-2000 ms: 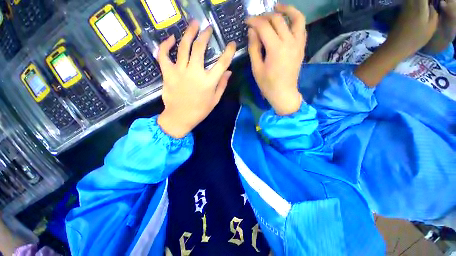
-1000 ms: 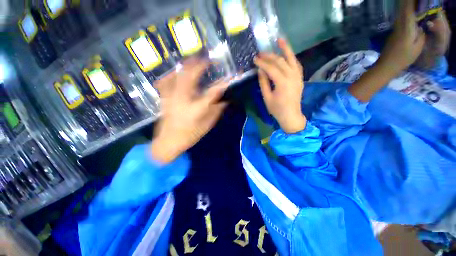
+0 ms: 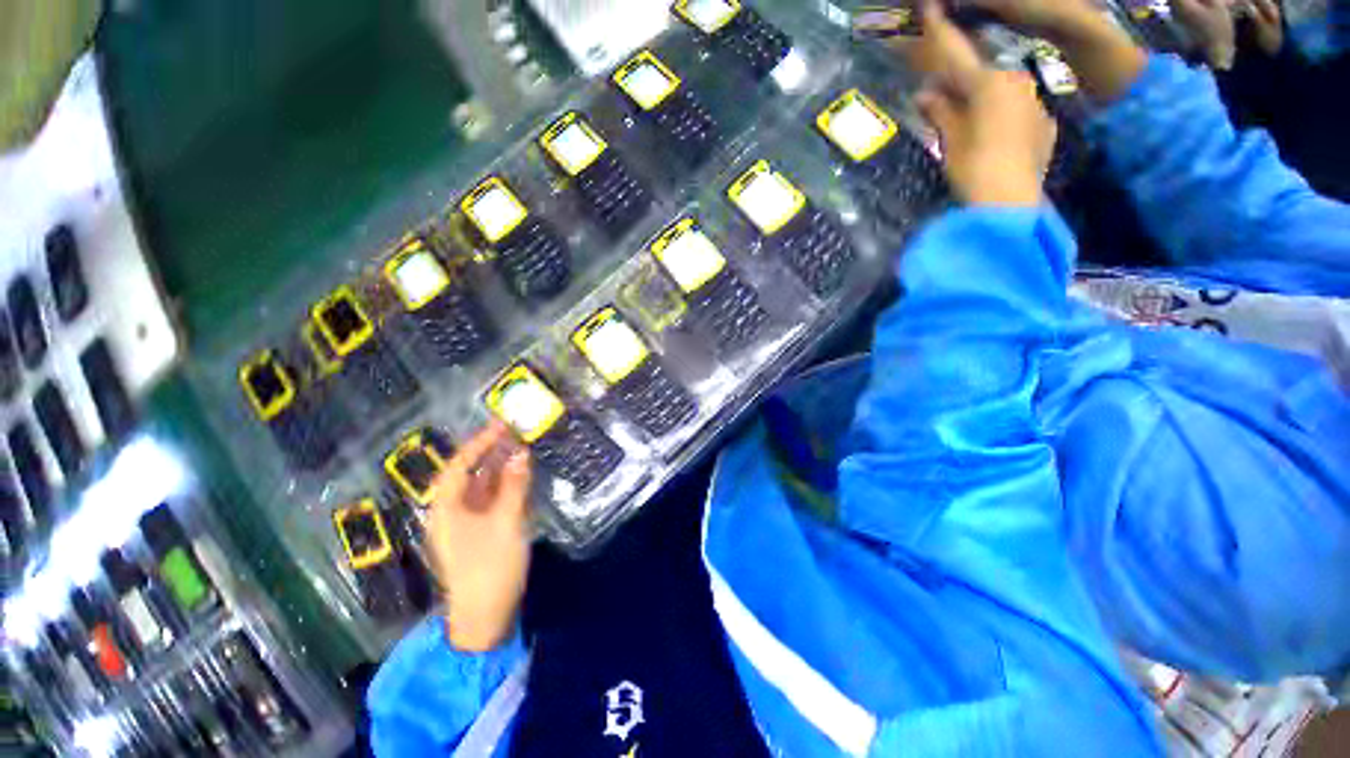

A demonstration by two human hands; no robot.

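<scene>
A clear blister tray (image 3: 674,422) lies slanted in front of me with two rows of black, yellow-framed keypad phones. Several screens are lit white, such as the near-row phone (image 3: 607,348). Phones at the left end, such as this one (image 3: 360,536), have dark screens. My left hand (image 3: 481,548) is at the near row, its fingertips between a dark-screened phone (image 3: 415,467) and a lit phone (image 3: 527,403). My right hand (image 3: 989,126) is at the tray's far right end, fingers extended and blurred. Whether either hand grips anything is unclear.
Another clear tray (image 3: 244,644) at lower left holds dark items with green and red patches. A white board (image 3: 126,222) with dark phones is at the left. The bench top (image 3: 296,133) is green. Another person's arm in a blue sleeve (image 3: 1199,163) reaches in at upper right.
The view has shifted and shows more of the bench and both phone rows. My hands have moved apart: the left to the near row's left part, the right to the tray's right end.
</scene>
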